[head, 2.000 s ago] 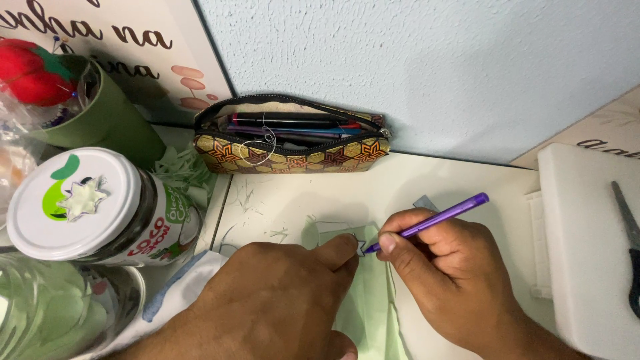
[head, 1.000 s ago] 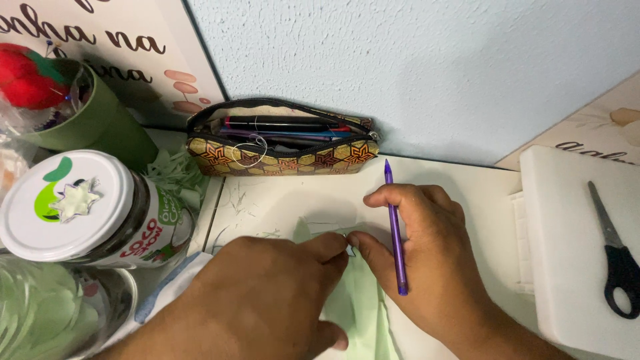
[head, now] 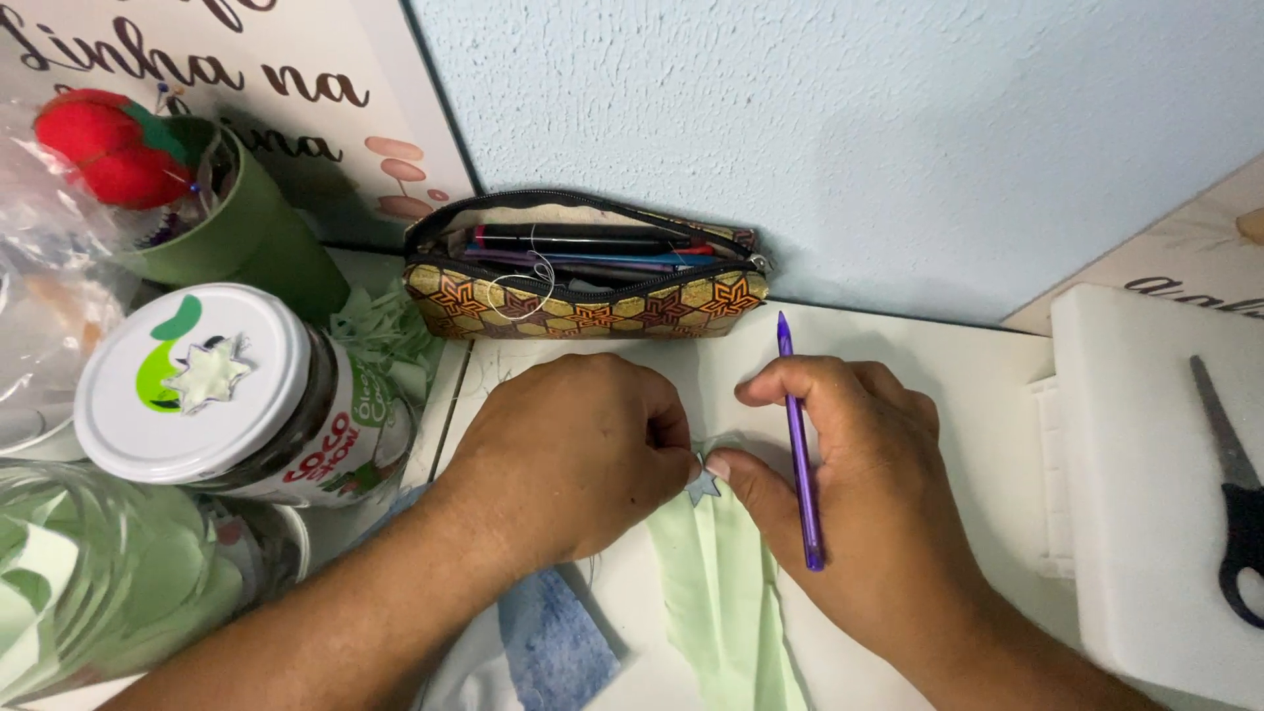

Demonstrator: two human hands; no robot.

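Observation:
A small grey-blue star (head: 702,486) lies on the upper end of a pale green fabric strip (head: 719,592). My left hand (head: 592,454) pinches at the star's upper left edge with thumb and forefinger. At the star's upper right rests the thumb of my right hand (head: 859,464), its forefinger raised. A purple pen (head: 800,464) is held in that hand, tip pointing away from me. Beneath my left wrist lies a blue fabric scrap (head: 556,637). A pale green fabric star (head: 209,375) sits on the white lid of a jar.
A patterned zip pouch (head: 592,316) of pens stands open by the wall. At left are a lidded jar (head: 346,434), a glass jar of green scraps (head: 109,592), and a green cup (head: 257,237) with a tomato pincushion (head: 114,148). Scissors (head: 1239,504) lie on a white block (head: 1126,474) at right.
The pen has swung from its tip against the work to pointing away. My left hand has changed from pressing the fabric with fingertips to pinching at the star, which is now exposed.

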